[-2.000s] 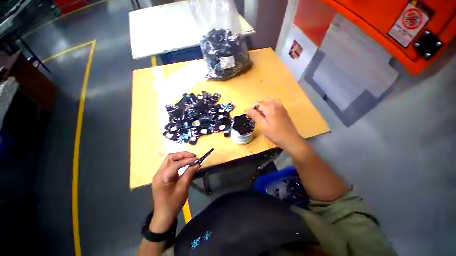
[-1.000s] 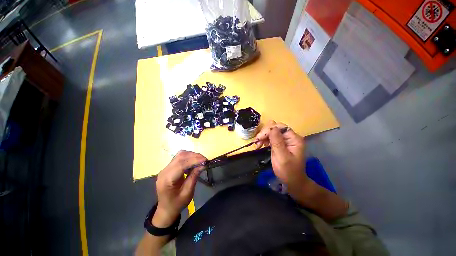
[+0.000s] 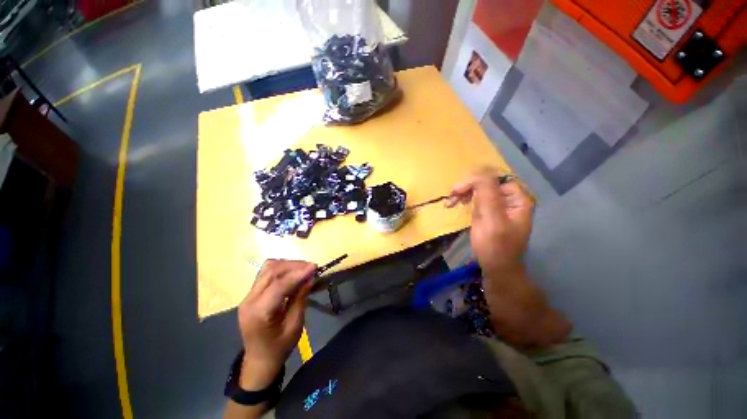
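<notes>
My left hand (image 3: 277,309) holds a small black part (image 3: 332,264) between thumb and fingers, in front of the table's near edge; the part's thin end sticks out to the right. My right hand (image 3: 501,217), slightly blurred, holds a thin dark brush (image 3: 430,201) that points left, its tip close to the rim of the whitish cup (image 3: 387,219). Whether the tip touches the cup is unclear. Black material (image 3: 386,198) fills the cup's mouth. A pile of black parts (image 3: 307,190) with white glints lies just left of the cup.
The yellow-tan table (image 3: 231,278) bears a clear bag of black parts (image 3: 352,78) at its far end. A white table (image 3: 246,41) stands beyond. A blue bin (image 3: 434,286) with parts is below the near edge. An orange machine (image 3: 610,24) is at upper right.
My right hand has moved right with the brush, whose tip left the part in my left hand and is now near the cup. My left hand still holds the part.
</notes>
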